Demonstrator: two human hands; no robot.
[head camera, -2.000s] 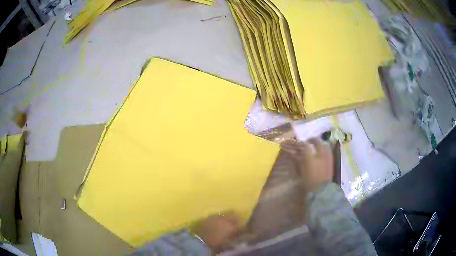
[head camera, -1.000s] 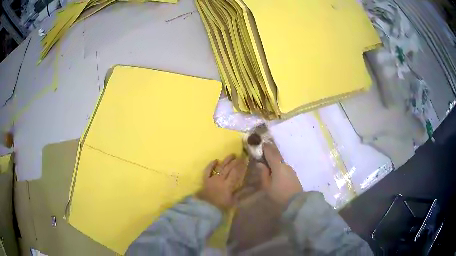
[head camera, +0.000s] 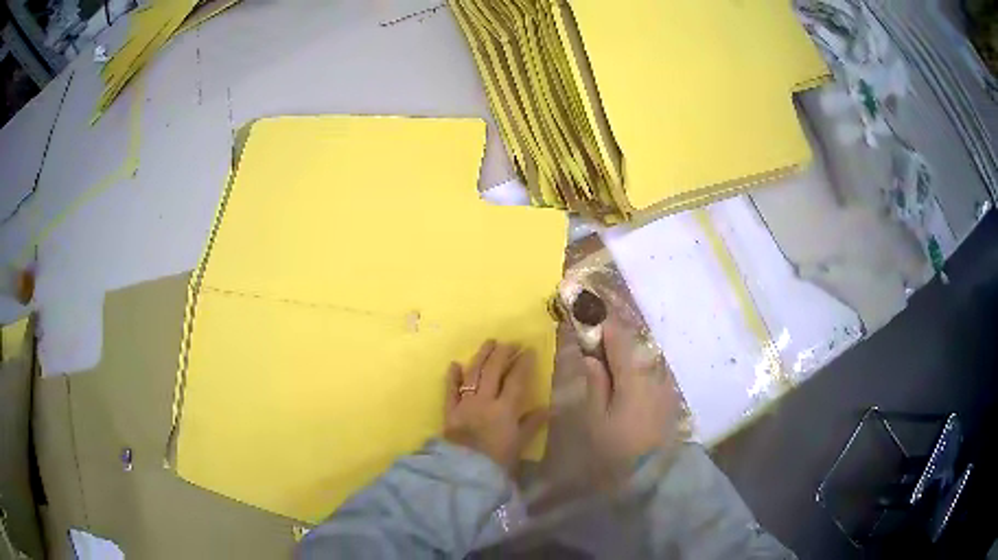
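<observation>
A large yellow panel (head camera: 328, 252) with a cut-out upper right corner lies flat before me. A faint line crosses its middle. My left hand (head camera: 489, 403), with a ring, lies on the panel near its right edge, fingers spread. My right hand (head camera: 633, 399), partly blurred, is closed round a hammer-like tool (head camera: 588, 308) with a pale head and round dark face. The tool is beside the panel's right edge; contact is unclear. Its handle is mostly hidden. A brown slab with shiny film (head camera: 578, 377) lies under the tool and beside the panel edge.
A thick stack of yellow panels (head camera: 700, 109) with layered edges stands beyond my hands. White sheets (head camera: 700, 317) lie to the right, with crumpled scraps (head camera: 903, 181) farther off. Yellow strips (head camera: 142, 44) lie far left. A khaki piece (head camera: 131, 372) is at left; a metal frame (head camera: 886, 470) is lower right.
Since two seconds ago, my left hand has come up onto the panel. The panel has turned and shifted left, its right edge now nearly upright. The tool has come to that edge.
</observation>
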